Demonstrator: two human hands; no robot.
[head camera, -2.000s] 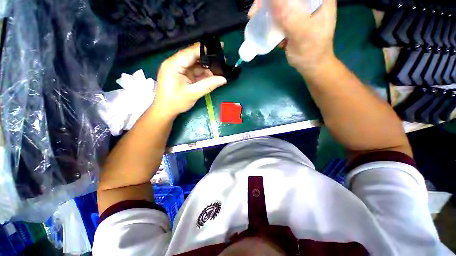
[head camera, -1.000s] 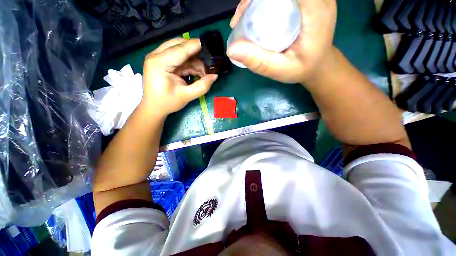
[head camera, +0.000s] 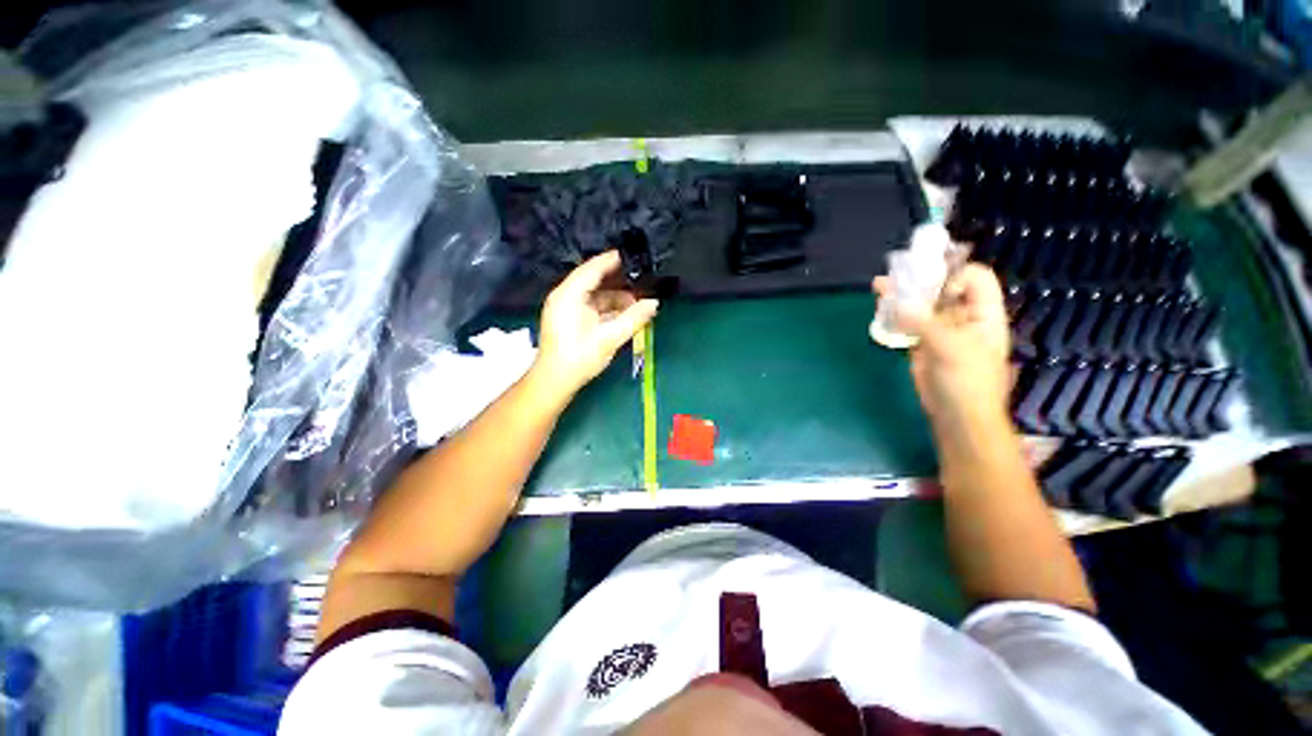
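Observation:
My left hand [head camera: 597,316] holds a black housing [head camera: 635,259] between thumb and fingers, at the front edge of the long black parts tray [head camera: 863,230]. My right hand [head camera: 961,331] holds the translucent squeeze bottle [head camera: 912,288] upright over the green bench, its greenish tip pointing up and away. A heap of small black inserts [head camera: 576,216] lies in the left of the tray. Several black housings [head camera: 771,227] lie in the middle of the tray.
Rows of black parts [head camera: 1122,396] stand on a board at the right. A red square [head camera: 692,439] lies near the bench's front edge, beside yellow tape [head camera: 650,417]. A crumpled white wipe [head camera: 468,385] and a clear plastic bag [head camera: 417,216] with white sheets are at the left. Blue crates [head camera: 216,647] show below.
The view has shifted to show more of the bench. The bottle, earlier tip-down near the housing and then base towards the camera, is now tip-up, farther right. The left hand still holds the housing.

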